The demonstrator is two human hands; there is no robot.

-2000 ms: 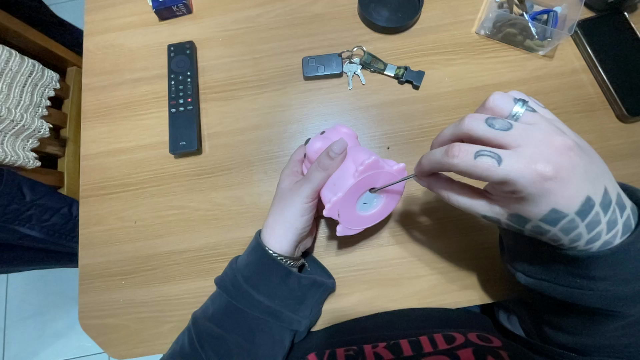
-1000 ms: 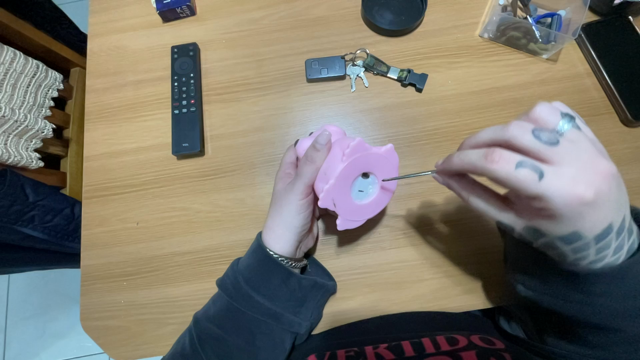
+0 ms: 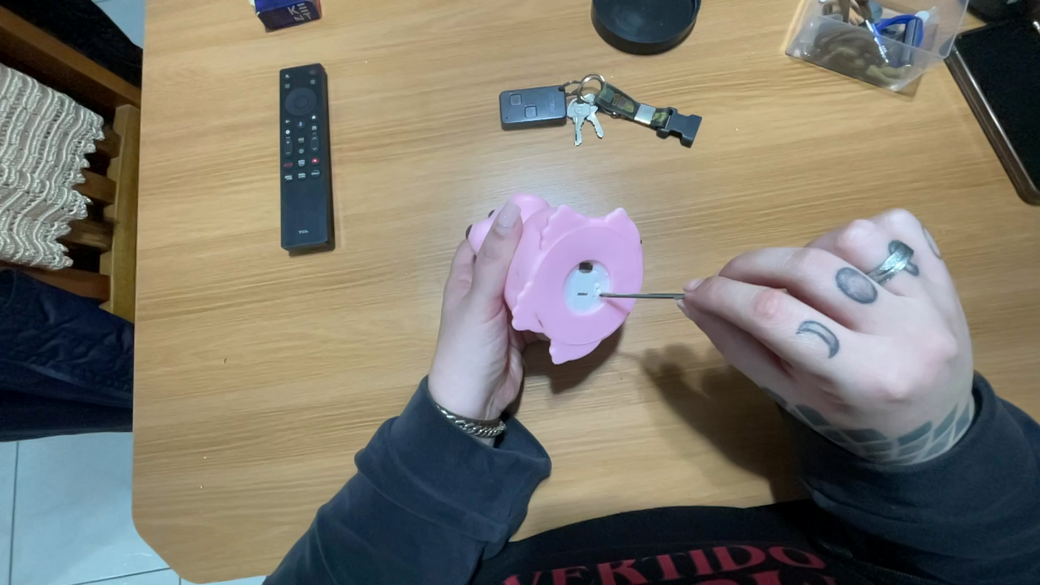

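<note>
My left hand [image 3: 479,325] holds a pink soft-looking animal figure [image 3: 556,317] tipped so that its flat round underside faces up and to the right. A white disc [image 3: 582,299] with a small dark opening near its upper edge is set in the middle of that underside. Between the fingertips of my right hand [image 3: 837,325] is a thin metal rod-shaped tool [image 3: 650,296]; its far tip is at the right edge of the white disc. Whether the tip touches the disc cannot be told. The tool's handle end is hidden in my fingers.
On the wooden table [image 3: 244,390] lie a black remote control [image 3: 305,162], a key fob [image 3: 532,106] with keys and a strap with a buckle, a black round lid or dish [image 3: 646,23], a small box [image 3: 286,11], a clear plastic container [image 3: 873,45] of small items and a smartphone [image 3: 1003,97].
The tool's tip has moved from the dark opening to the right edge of the disc. The pink figure has been turned a little in my left hand, and my right hand has shifted.
</note>
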